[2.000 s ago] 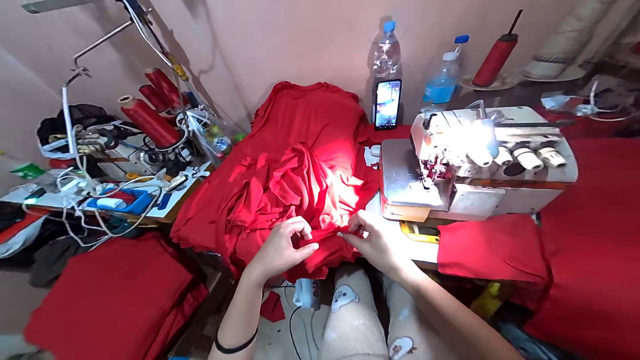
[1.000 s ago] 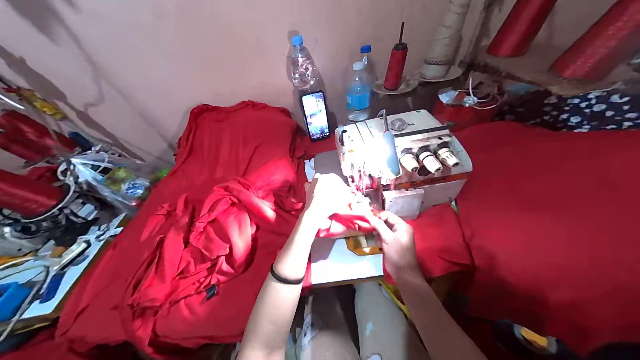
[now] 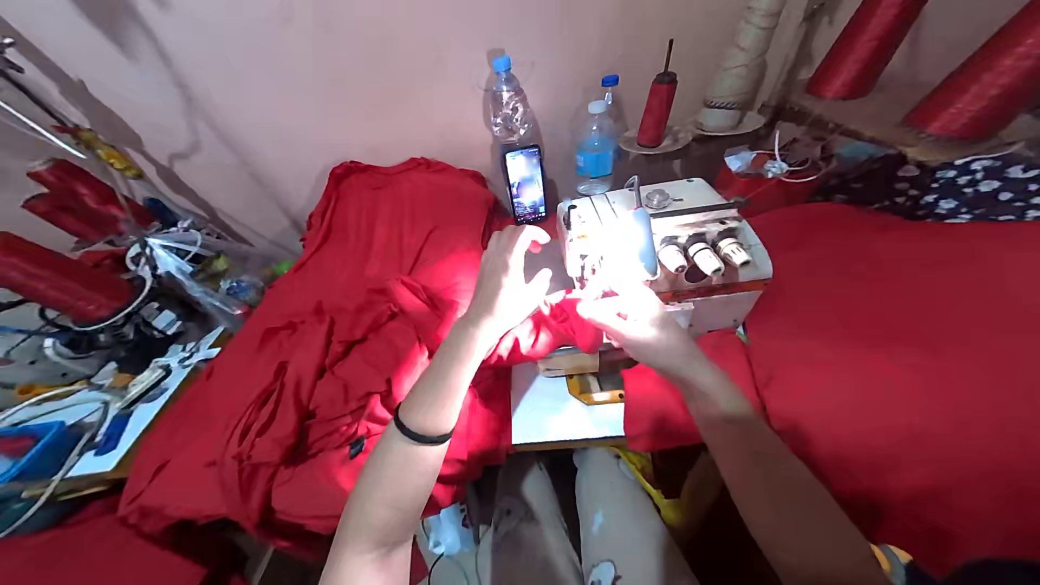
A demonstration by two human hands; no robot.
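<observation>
A white overlock sewing machine stands right of centre, its needle area washed out by a bright lamp. Red fabric runs from the crumpled pile on the left up to the machine's needle area. My right hand pinches this fabric at the front of the machine, partly lost in glare. Just left of the machine, my left hand is raised over the cloth, thumb and fingers apart, holding nothing. A black band circles my left wrist.
Behind the machine stand a lit phone, an empty plastic bottle, a blue-labelled bottle and a red thread cone. More red fabric spreads at right. Another machine with red cones is at left.
Both hands have gone from the crumpled fabric to the machine on the right, fabric with them. Since one second ago, my left hand has let go and its fingers have spread. The view has shifted.
</observation>
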